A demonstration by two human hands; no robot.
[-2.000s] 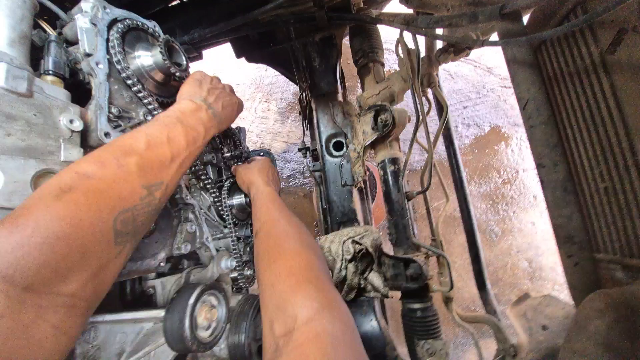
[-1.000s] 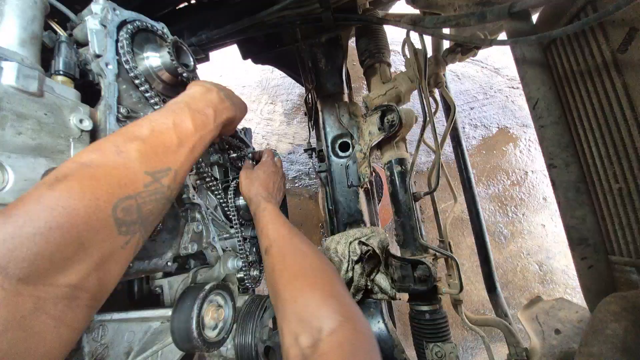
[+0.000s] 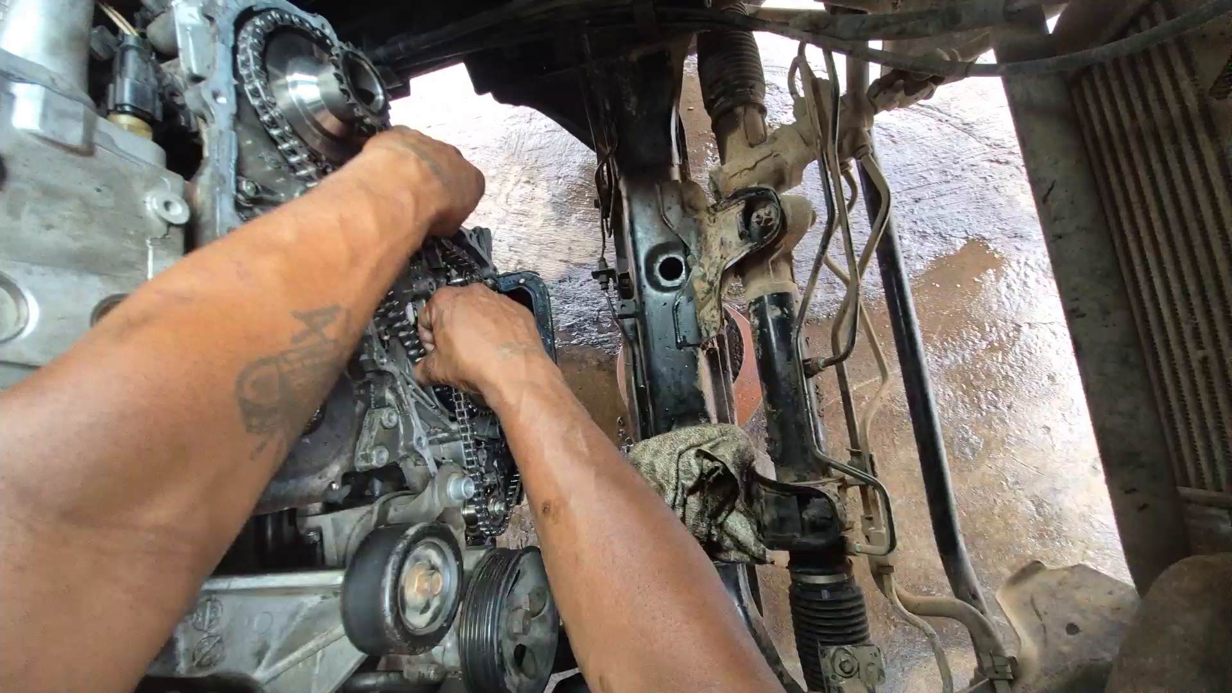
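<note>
A timing chain (image 3: 265, 91) runs around the upper sprocket (image 3: 313, 91) on the opened front of an engine (image 3: 91, 221). My left hand (image 3: 423, 178) lies just below that sprocket, fingers bent down behind the wrist, so what they touch is hidden. My right hand (image 3: 476, 337) is lower, its fingers curled at the middle of the chain run; whether they grip a part cannot be seen. Beside its knuckles shows a dark housing edge (image 3: 534, 294). The lower chain (image 3: 476, 462) hangs below the right hand.
An idler pulley (image 3: 419, 587) and a ribbed pulley (image 3: 510, 616) sit at the bottom. Right of the arms are a black crossmember (image 3: 664, 366), a dirty rag (image 3: 707, 486), a steering rack (image 3: 784, 385) with metal lines, and a finned cooler (image 3: 1155, 241). Wet ground (image 3: 1001, 385) shows beneath.
My right hand has moved in closer against the chain area, and the dark housing edge beside it shows more. My left hand stays near the upper sprocket.
</note>
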